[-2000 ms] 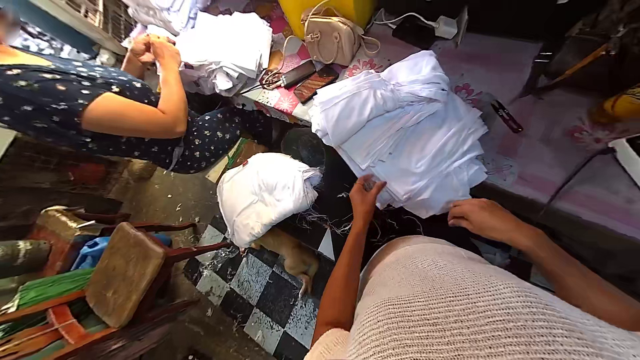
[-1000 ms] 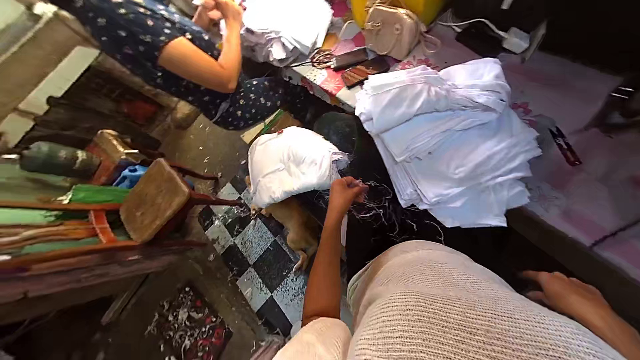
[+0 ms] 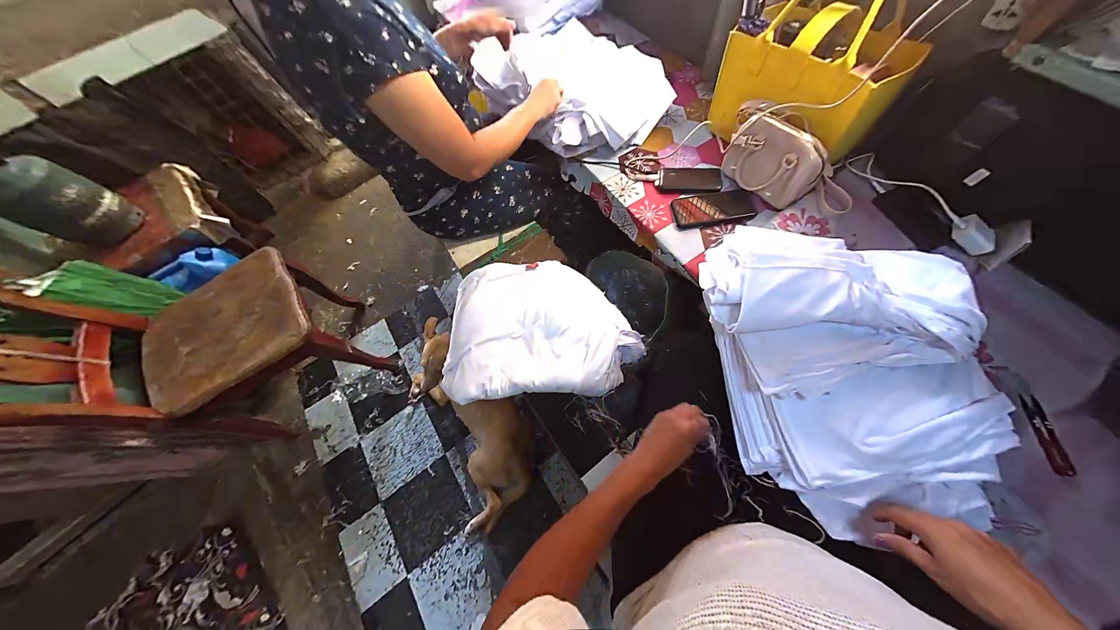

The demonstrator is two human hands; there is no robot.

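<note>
A thick pile of white cloth pieces point(image 3: 857, 367) lies on the table at my right. My right hand point(image 3: 941, 547) rests at the pile's near edge, its fingers apart and nothing plainly gripped. Left of the pile, my left hand point(image 3: 674, 437) is closed above my dark-covered lap, with loose threads point(image 3: 719, 455) hanging at its fingers. Whether it pinches them is hard to tell. Thread snips point(image 3: 1046, 433) lie on the table right of the pile. A bundle of white cloth point(image 3: 538, 332) sits beyond my left hand, beside a dark round container point(image 3: 630, 289).
A tan dog point(image 3: 497, 446) lies on the checkered floor point(image 3: 411, 455) beside the bundle. A wooden chair point(image 3: 223, 332) stands at left. Another person point(image 3: 446, 131) handles white cloth at the table. Phones point(image 3: 713, 210), a beige handbag point(image 3: 779, 157) and a yellow bag point(image 3: 809, 79) are beyond the pile.
My left hand has left the pile's edge and is now over my lap. My right hand was away from the pile one second ago and is now at its near edge. The view has swung left.
</note>
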